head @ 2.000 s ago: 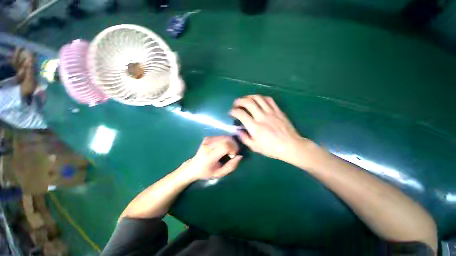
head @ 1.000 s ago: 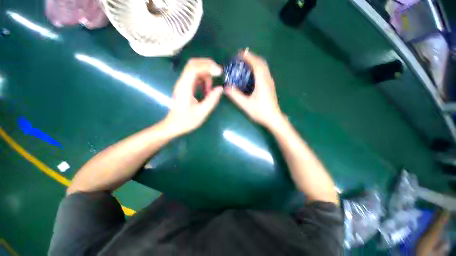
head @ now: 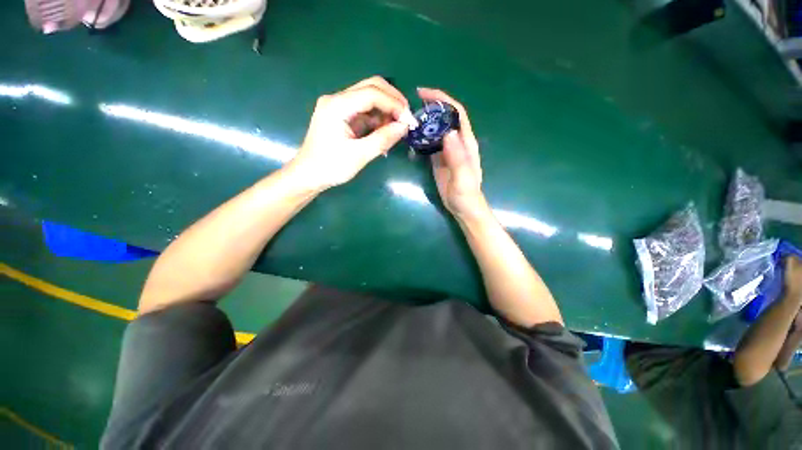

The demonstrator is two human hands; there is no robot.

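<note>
A small round unit (head: 431, 128), blue with a white speckled pattern, a centre hole and dark sides, is held above the green tabletop (head: 352, 233). My right hand (head: 457, 158) grips it around its edge from the right. My left hand (head: 347, 132) is at its left side, with thumb and fingertips pinched together at the rim. A small white patch (head: 410, 119) shows at the left fingertips. Whether it is a part, a lead end or a finger covering I cannot tell.
Cream fan (head: 211, 19) and pink fan (head: 75, 12) stand at upper left. Clear bags of small parts (head: 673, 264) lie at right. A blue bin (head: 767, 286) and another person's arm (head: 763, 338) are at lower right. A black object (head: 690, 16) lies at upper right.
The view has swung from the fans towards the tabletop and bags. Two seconds ago no blue unit showed in my hands; one second ago my right hand held it. Now its face shows more clearly.
</note>
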